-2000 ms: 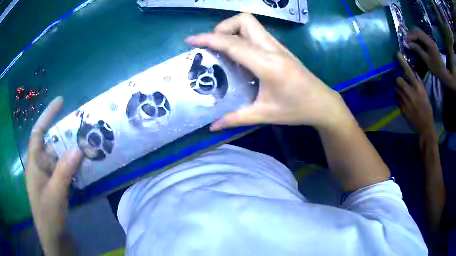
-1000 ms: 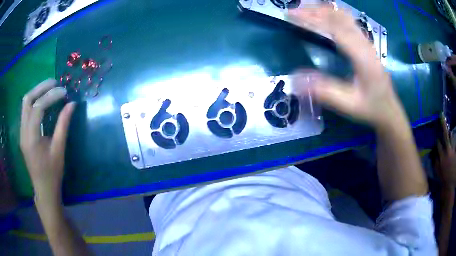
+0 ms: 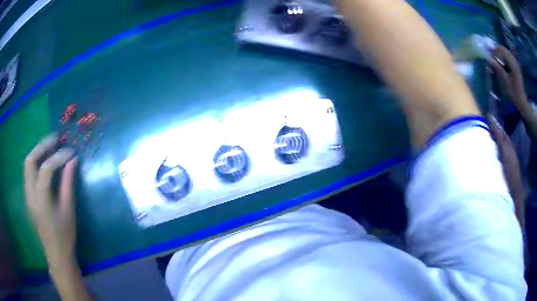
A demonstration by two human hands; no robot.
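Observation:
A silver three-station metal plate point(image 3: 203, 187) lies on the green work surface point(image 3: 194, 70) in front of me, blurred and glaring, with three dark round openings in a row. My left hand point(image 3: 52, 191) is over the surface left of the plate, fingers bent and apart, just below the small red-copper parts point(image 3: 87, 119). It holds nothing that I can see. My right forearm point(image 3: 406, 59) reaches away from me to the top edge. My right hand is out of the picture, beyond a second silver plate point(image 3: 265, 30).
Part of another plate point(image 3: 8, 79) shows at the far left. A blurred pale object point(image 3: 480, 46) is at the upper right, by another person's hand point(image 3: 511, 76). Blue edging point(image 3: 235, 222) marks the near edge. A green patch point(image 3: 26, 153) is at left.
My right hand has moved from beside the near plate, away past the far plate and out of view. The near plate, held by both hands two seconds ago, lies released. My left hand stays at left.

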